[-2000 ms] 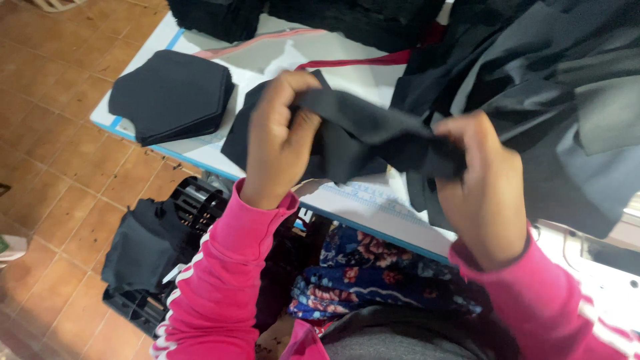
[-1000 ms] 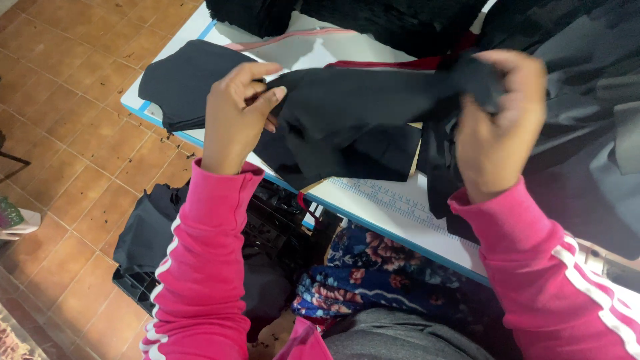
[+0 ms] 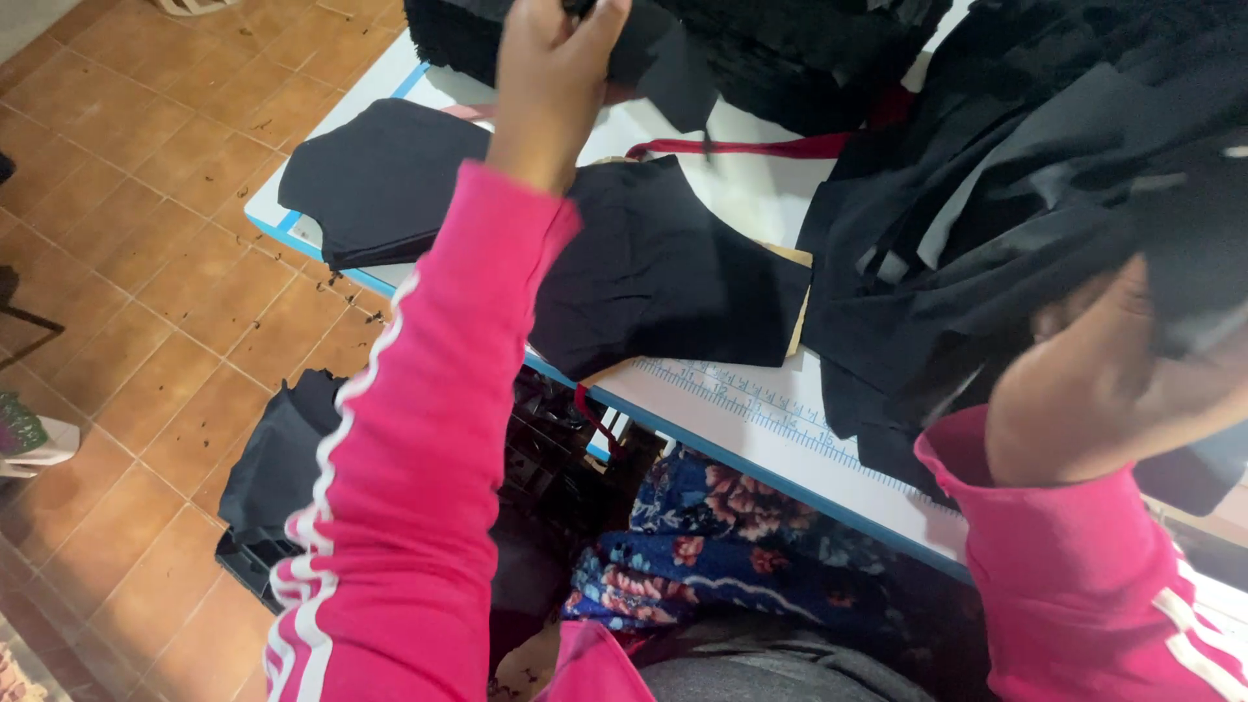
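Note:
My left hand point(image 3: 556, 88), at the top centre, grips a small black fabric piece point(image 3: 673, 73) that hangs to its right. Blurred, my right hand point(image 3: 1092, 370) is over the heap of black fabric point(image 3: 955, 195) at the right; whether it holds cloth cannot be told. Between my hands a cut black fabric panel point(image 3: 663, 273) lies flat on the table, with a tan edge showing under it. Left of that panel is a stack of black cut pieces point(image 3: 380, 180), partly behind my left sleeve.
The white table point(image 3: 721, 390) has a blue edge and a printed ruler scale. A dark red strip point(image 3: 760, 148) runs across its back, by a shaggy black bundle point(image 3: 799, 58). Below at the left, black cloth point(image 3: 283, 458) lies on a dark crate over the tiled floor.
The dark cloth stretched between my hands is no longer there. My left hand has moved up and away, my right hand toward the fabric heap at the right. The flat panel is now uncovered.

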